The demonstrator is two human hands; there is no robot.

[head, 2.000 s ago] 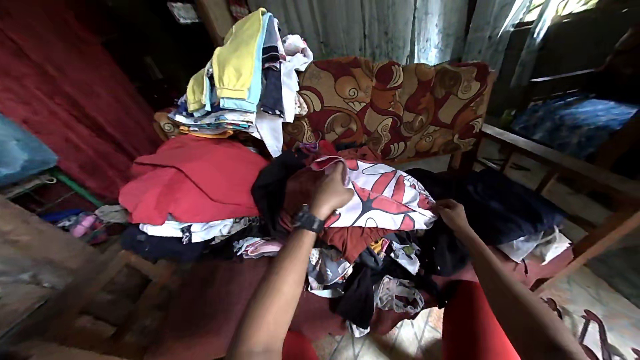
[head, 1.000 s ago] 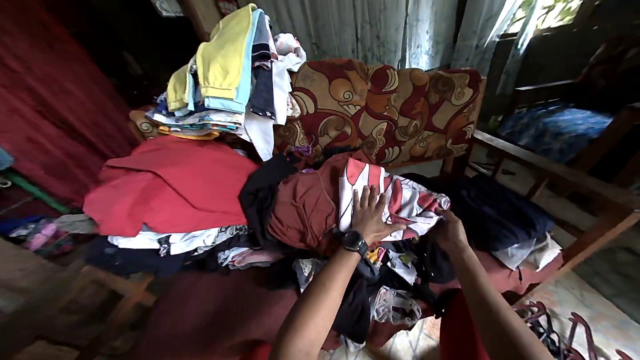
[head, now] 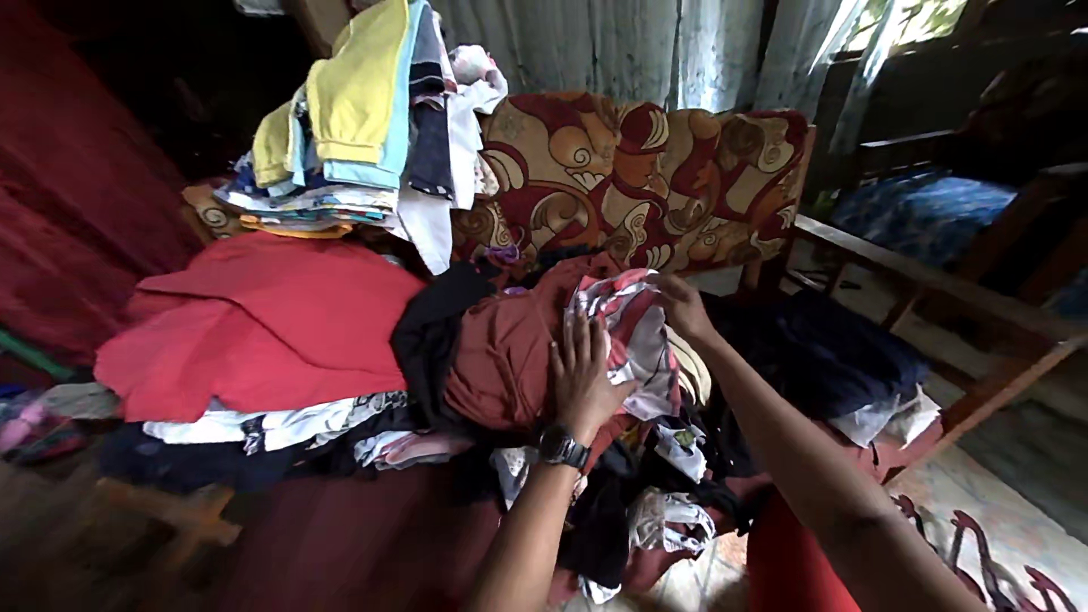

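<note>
A red, white and grey patterned garment (head: 642, 340) lies bunched on a rust-brown garment (head: 501, 357) in the middle of the clothes heap. My left hand (head: 586, 374), with a black watch on its wrist, lies on the left edge of the patterned garment, fingers spread a little. At its upper right edge, my right hand (head: 680, 306) has its fingers bent on the cloth; the fingertips are partly hidden. Black cloth (head: 433, 331) lies left of the brown garment, beside a large red garment (head: 280, 323).
Folded clothes, with yellow garments (head: 361, 85) on top, stand at the sofa's patterned backrest (head: 629, 178). Dark folded clothes (head: 841, 348) lie near the wooden armrest (head: 935, 272). Small mixed garments (head: 671, 518) hang at the seat's front edge. A wooden piece (head: 170, 518) is at lower left.
The patterned garment was spread wider two seconds ago and is now folded over and bunched. My right hand has moved from its lower right side up to its upper edge.
</note>
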